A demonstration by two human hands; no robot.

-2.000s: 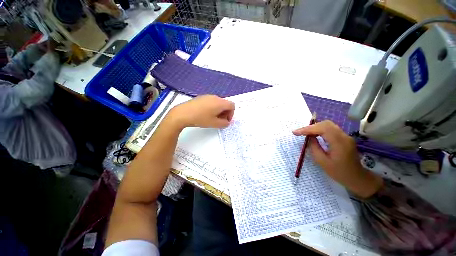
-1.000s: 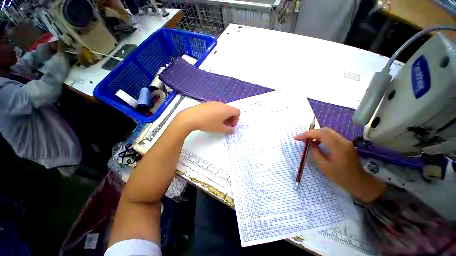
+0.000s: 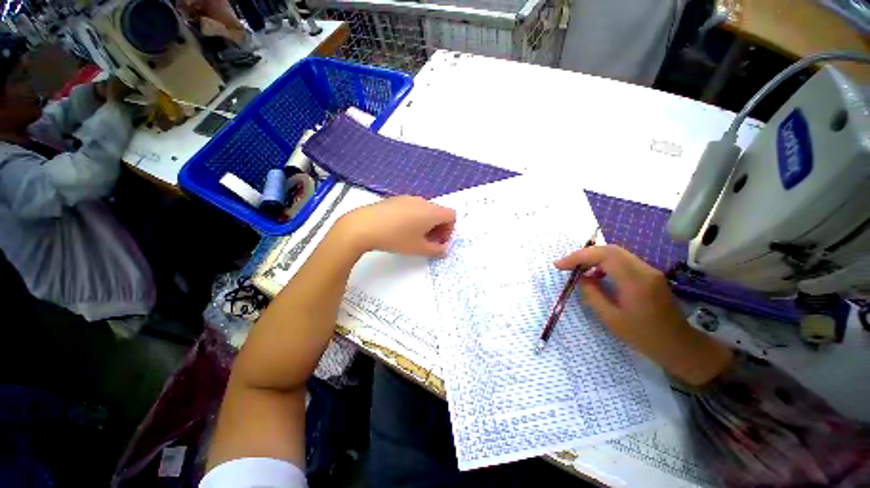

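Observation:
A white printed sheet (image 3: pixel 525 353) with a dense small grid lies slanted on the table, its lower corner past the front edge. My left hand (image 3: pixel 412 226) rests with curled fingers on its upper left edge; whether it grips the paper is hidden. My right hand (image 3: pixel 630 295) holds a dark red pencil (image 3: pixel 560 307) between thumb and fingers over the sheet's right part, its lower end near the middle of the grid. A purple checked fabric strip (image 3: pixel 405 164) lies behind the sheet, partly covered by it, and runs to the machine.
A sewing machine head (image 3: pixel 773 191) with a lamp (image 3: pixel 704 191) stands at the right. A blue basket (image 3: pixel 234 129) with thread spools (image 3: pixel 275 185) stands at the left. A person (image 3: pixel 59 181) sits at another machine (image 3: pixel 157 52) at the far left. Wire trolleys stand behind.
The pencil has tilted, its lower end moving left over the sheet. My right hand has shifted slightly left. My left hand stays at the sheet's edge. The camera view has shifted slightly.

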